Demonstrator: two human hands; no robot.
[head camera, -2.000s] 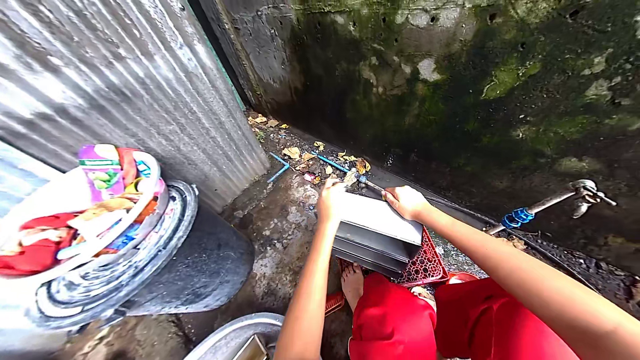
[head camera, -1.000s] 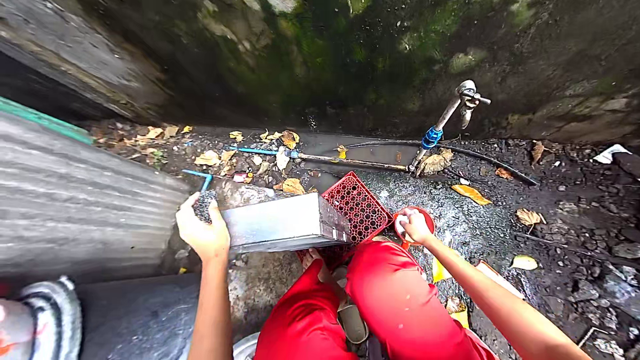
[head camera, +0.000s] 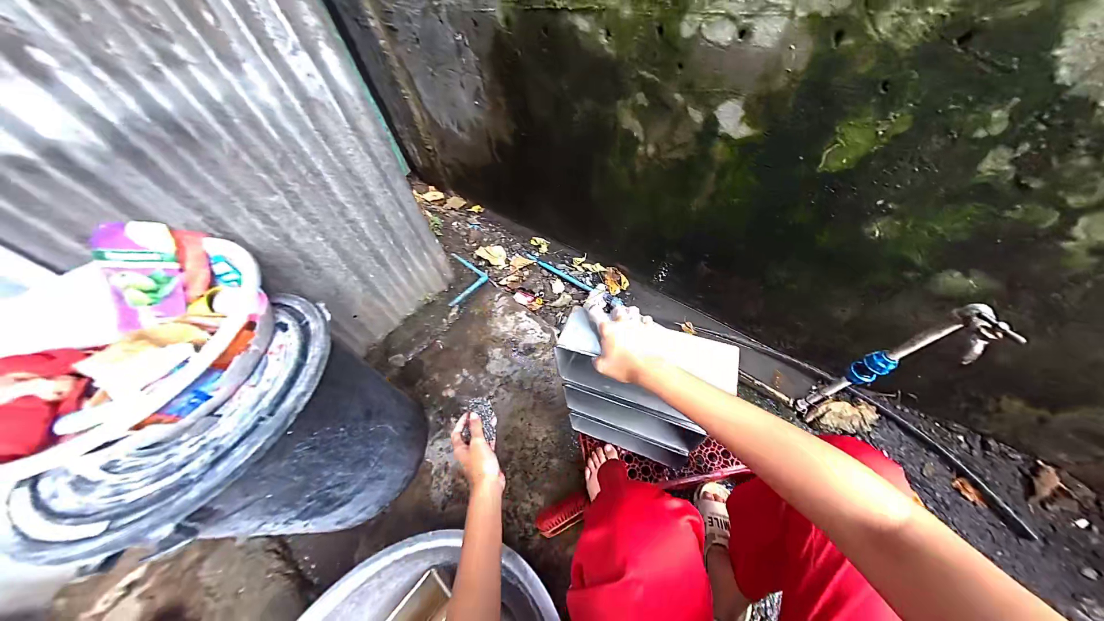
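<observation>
A grey metal box-like object (head camera: 634, 401) with stepped sides rests on a red plastic crate (head camera: 716, 457) in front of my feet. Across its top reaches my right hand (head camera: 625, 341), at its far left corner; something pale and blurred lies at the fingertips, and I cannot tell whether it is gripped. To the left, above the wet ground, my left hand (head camera: 476, 453) holds a dark grey scouring pad (head camera: 483, 418), apart from the metal object.
A large dark bin (head camera: 345, 440) topped with colourful packaging stands left, by corrugated metal sheeting (head camera: 224, 147). Near my left forearm are a metal basin (head camera: 397, 561) and a red brush (head camera: 561, 515). A tap pipe (head camera: 923, 345) rises right, before a mossy wall (head camera: 733, 155).
My left hand has come away from the metal object with the pad. My right hand has left the red round container and moved onto the metal object. The view has swung left.
</observation>
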